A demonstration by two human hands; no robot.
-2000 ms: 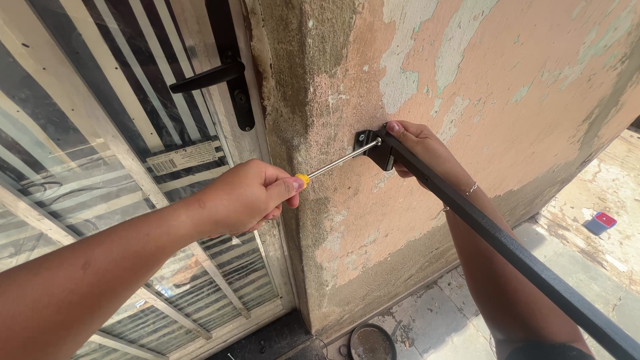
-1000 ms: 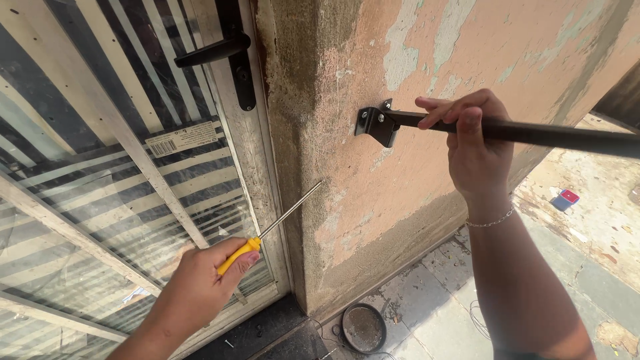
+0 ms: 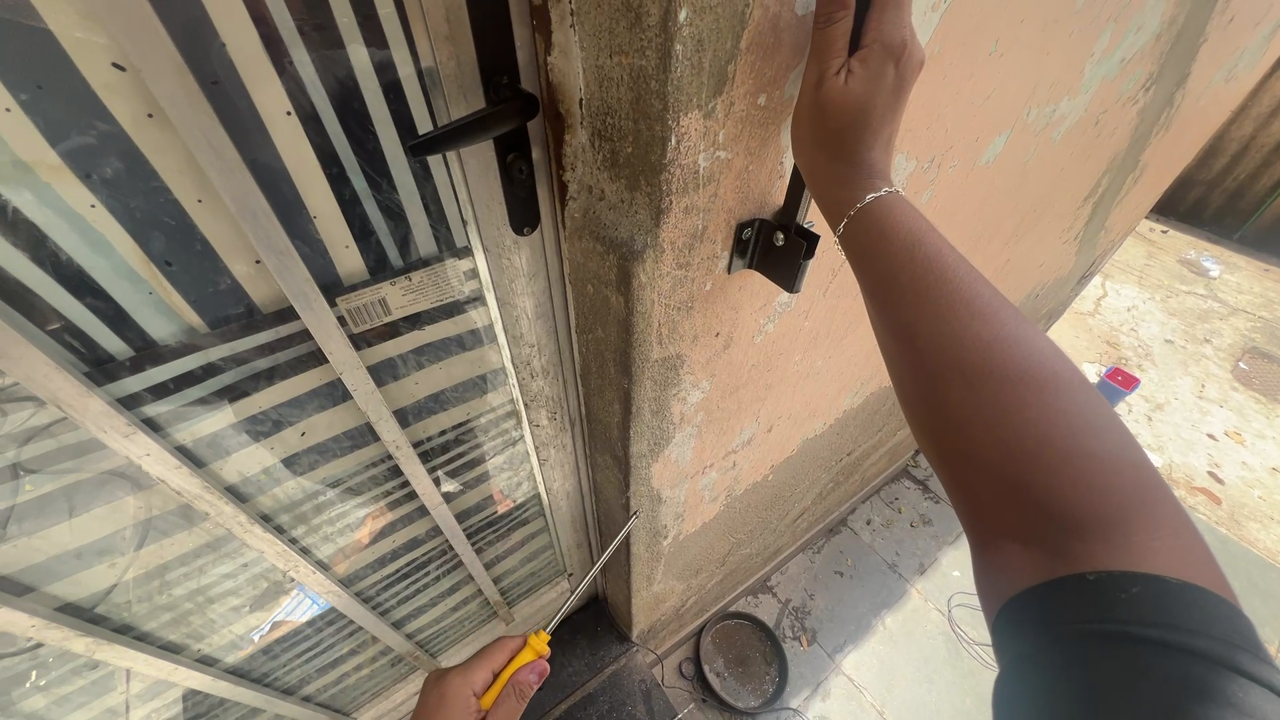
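Note:
At the bottom of the head view my left hand point(image 3: 480, 685) grips the yellow handle of a screwdriver point(image 3: 590, 582), its shaft angled up to the right, clear of the bracket. A black metal bracket point(image 3: 778, 255) is fixed by screws to the peeling pink wall point(image 3: 740, 380), near the corner. From it a black metal bar point(image 3: 795, 197) rises close to the wall. My right hand point(image 3: 862, 60) is closed around the bar above the bracket and covers part of it; the upper end lies outside the view.
On the left stands a glazed metal door point(image 3: 290, 260) with a black lever handle point(image 3: 475, 125). A round dark pan point(image 3: 742, 660) and loose wire point(image 3: 968, 630) lie on the floor tiles. Farther right is a small red and blue object point(image 3: 1118, 382).
My right hand has swung the bar from pointing right to pointing up along the wall. The screwdriver, at the bracket two seconds ago, has moved down and away from it with my left hand.

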